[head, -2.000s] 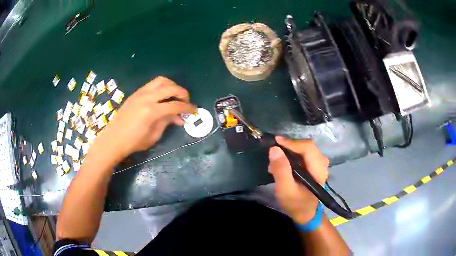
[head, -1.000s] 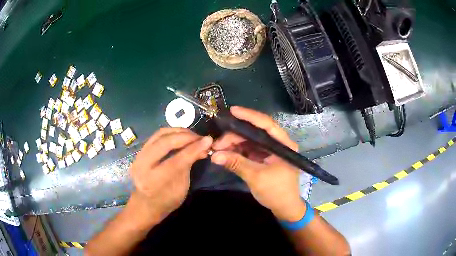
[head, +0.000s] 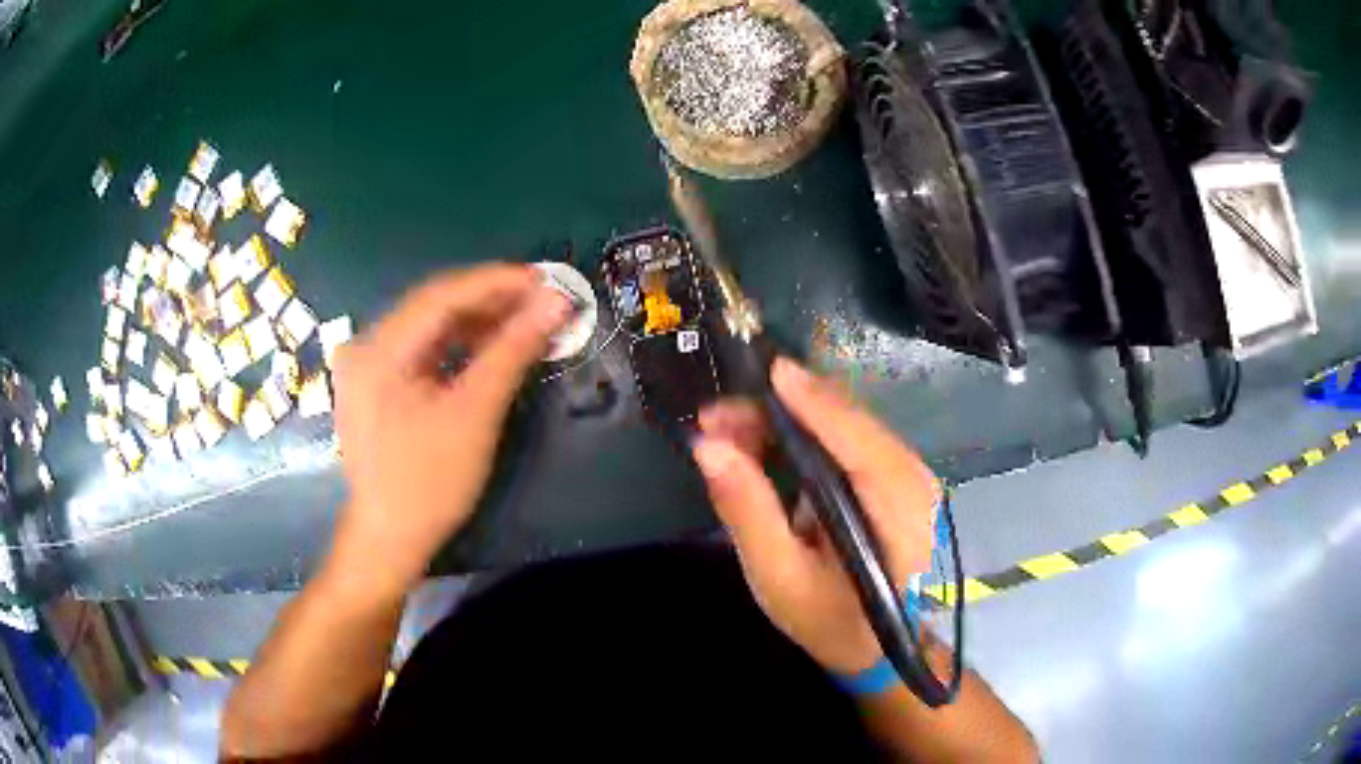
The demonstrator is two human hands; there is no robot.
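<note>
The dark watch housing [head: 651,281] lies open on the green mat, with an orange flex cable [head: 661,308] running to the flat black screen module [head: 676,376] below it. My right hand [head: 821,515] holds the black soldering iron [head: 828,493], its metal barrel pointing up, right of the housing. The white disc [head: 573,317] lies left of the housing. My left hand [head: 448,388] is over the disc's left edge, fingertips bunched and blurred; whether they pinch something cannot be told. A thin line of solder wire [head: 194,512] crosses the mat at left.
A pile of small white and orange battery cells [head: 209,321] lies at left. The round tip cleaner [head: 657,112] with grey fill stands beyond the housing. At right stand the black fume fan [head: 1030,179], the iron stand [head: 1269,112] and its pale tray [head: 1257,254]. The mat's front edge curves below.
My hands were together below the housing a second ago. My left hand has moved left to the disc. The iron has swung from pointing left to pointing up, uncovering the housing and screen.
</note>
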